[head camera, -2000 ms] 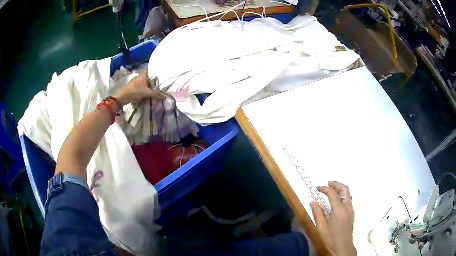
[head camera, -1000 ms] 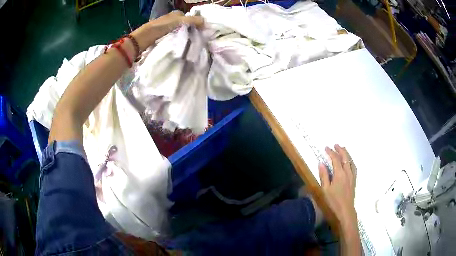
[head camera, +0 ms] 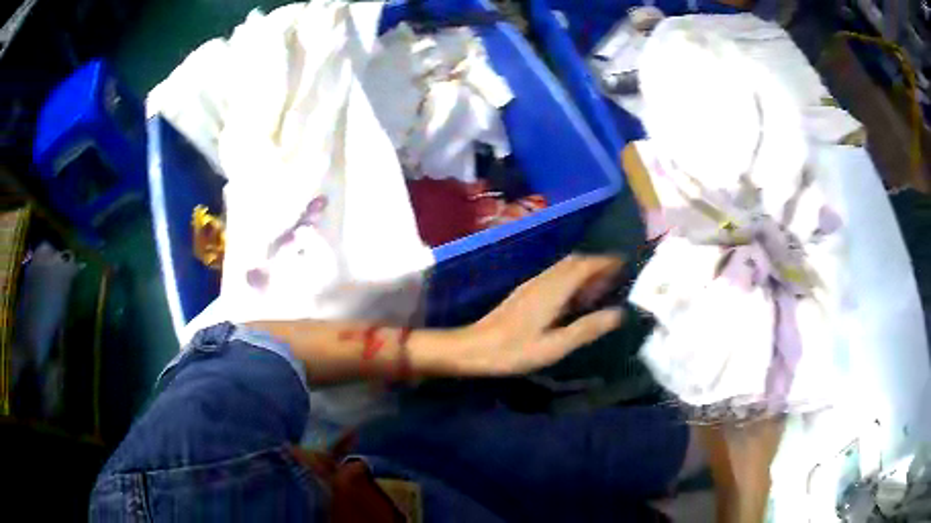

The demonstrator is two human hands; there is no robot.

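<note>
A tied bundle of white and pale lilac cloth lies on the white machine table, gathered at a knot with its ends fanned out. My left hand, slightly blurred, is empty with fingers apart, left of the bundle and not touching it. My right forearm comes up from the bottom edge, but the bundle hides the hand, so its grip cannot be told. A long white cloth with a lilac tie hangs over the near side of the blue bin.
The bin also holds white cloth pieces, a red cloth and a small yellow item. A blue stool stands at the upper left. A yellow-framed trolley is at the upper right. Sewing machine parts are at the lower right.
The tied bundle has moved from over the bin's far side to the machine table. My left hand has let go of cloth and come back nearer. My right hand has become hidden. The view has shifted left.
</note>
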